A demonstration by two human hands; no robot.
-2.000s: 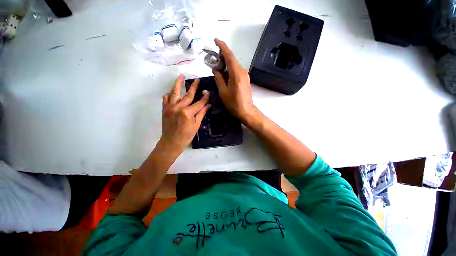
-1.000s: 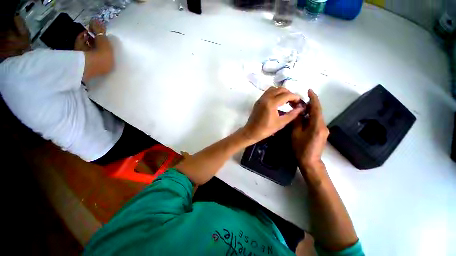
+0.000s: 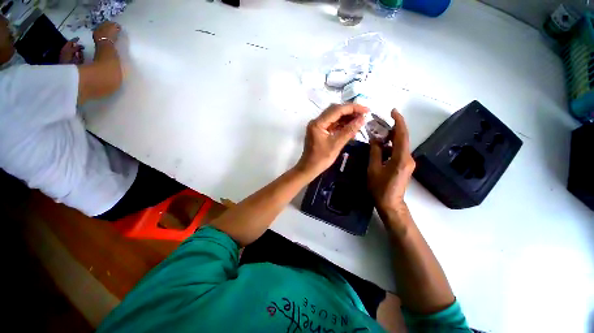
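A small open charging case [image 3: 378, 129], greyish inside, is held between the thumb and fingers of my right hand [image 3: 392, 162]. My left hand [image 3: 331, 135] pinches a tiny white piece, which looks like an earbud, just left of the case. Below my hands a black insert tray [image 3: 340, 195] lies on the table, with a small white piece in its upper part. My right hand covers part of the tray's right side. A clear plastic bag [image 3: 371, 51] with white cases lies beyond my hands.
A tray stack [image 3: 467, 156] stands to the right. Bottles [image 3: 350, 12] stand at the back. A person in a white shirt [image 3: 45, 123] sits at left near a black item and a silvery heap. An orange-red stool [image 3: 163, 218] is below the table edge. A teal basket [image 3: 581, 78] is at far right.
The view has turned left since the first frame. My left hand has left the tray and come to the case in my right hand. A white piece now shows between its fingertips.
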